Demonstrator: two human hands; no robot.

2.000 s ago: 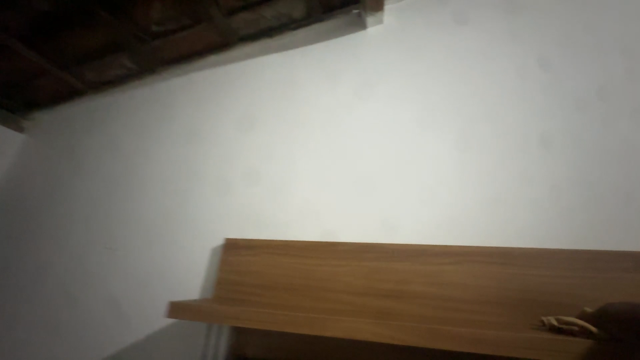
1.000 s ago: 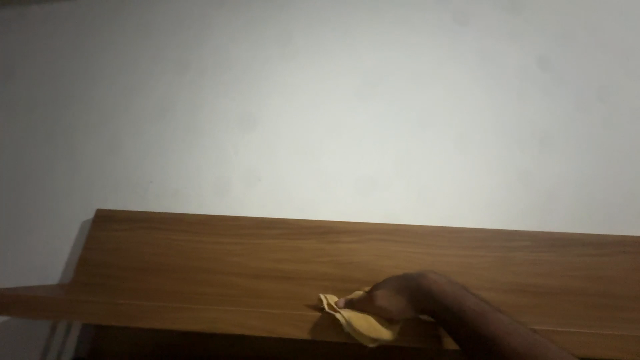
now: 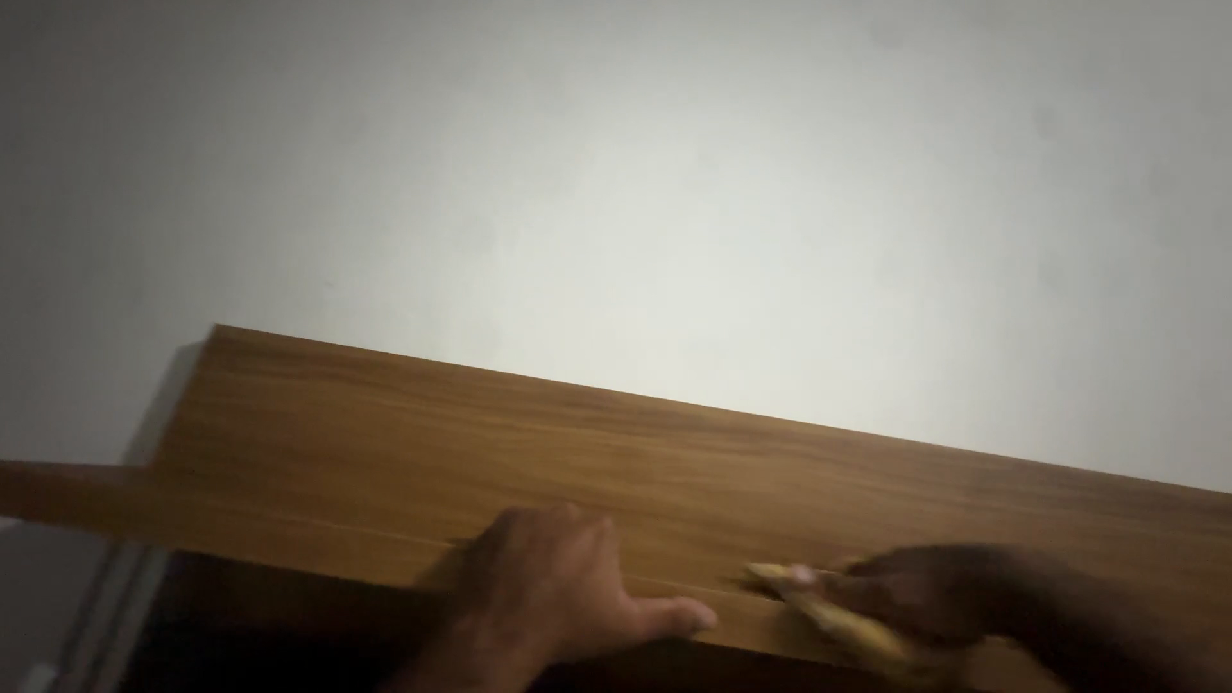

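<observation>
A yellow cloth [image 3: 847,626] is bunched in my right hand [image 3: 924,592], which presses it on the front part of a wood-grain shelf [image 3: 318,539] at the lower right; the hand is blurred. To its left, my left hand [image 3: 553,587] rests over the shelf's front edge with nothing seen in it, its thumb stretched out to the right along the edge. Its fingertips are hidden behind the back of the hand. The upright wood-grain back panel [image 3: 577,443] rises behind both hands.
A pale wall [image 3: 674,212] stands behind the panel. Below the shelf's front edge is a dark space [image 3: 260,626]. At the lower left, the shelf end juts out past the panel, with blurred vertical strips [image 3: 111,616] beneath it.
My left hand has come into view and onto the shelf's front edge. My right hand still holds the yellow cloth at the shelf. The view has tilted.
</observation>
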